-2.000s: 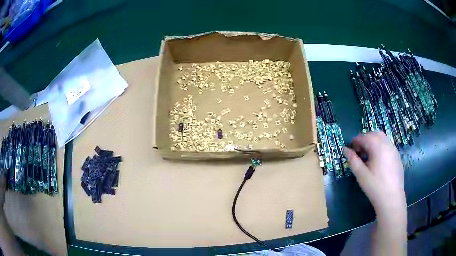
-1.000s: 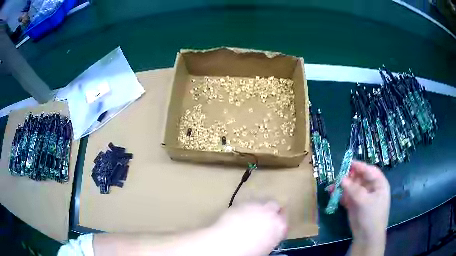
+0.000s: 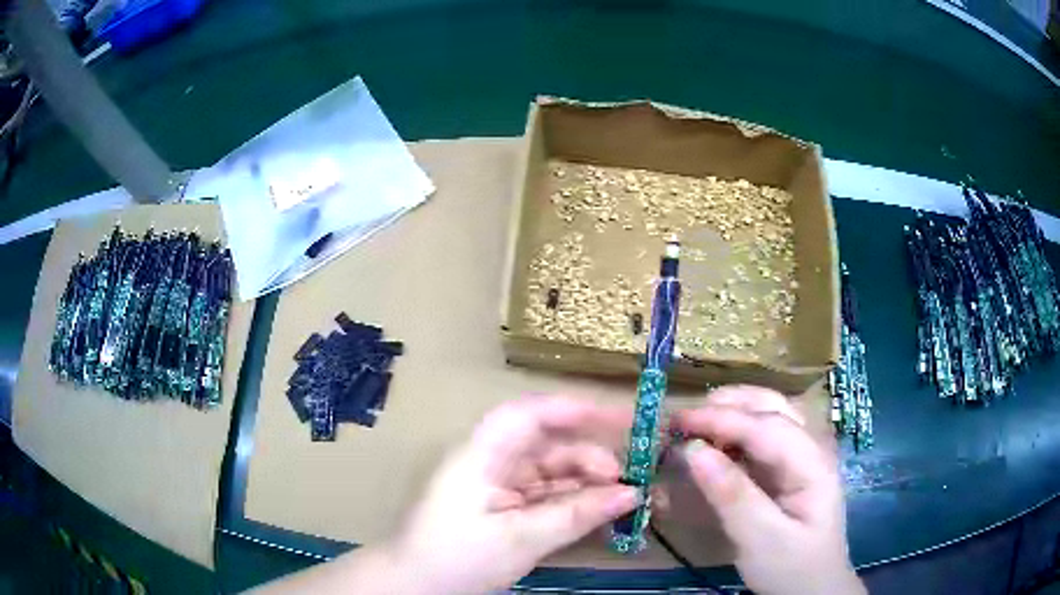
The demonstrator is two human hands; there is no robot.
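Observation:
A long pen circuit board unit stands out from my hands, green at the near part, dark purple-blue further up, with a pale tip over the box. My left hand grips its lower green part between thumb and fingers. My right hand is at the unit's right side with fingers bent; a small dark thing shows by its fingertips, too blurred to name. A black cord runs beneath the unit's lower end; its plug is hidden or unclear.
A cardboard box holds many tiny gold-tan parts. Dark flat pieces lie piled on cardboard. Unit stacks stand at left and right, with a few units beside the box. A plastic bag lies upper left.
My right hand has brought a unit from the right side to the middle. My left hand came in from the left and now grips it. The view has shifted, so the box sits further right.

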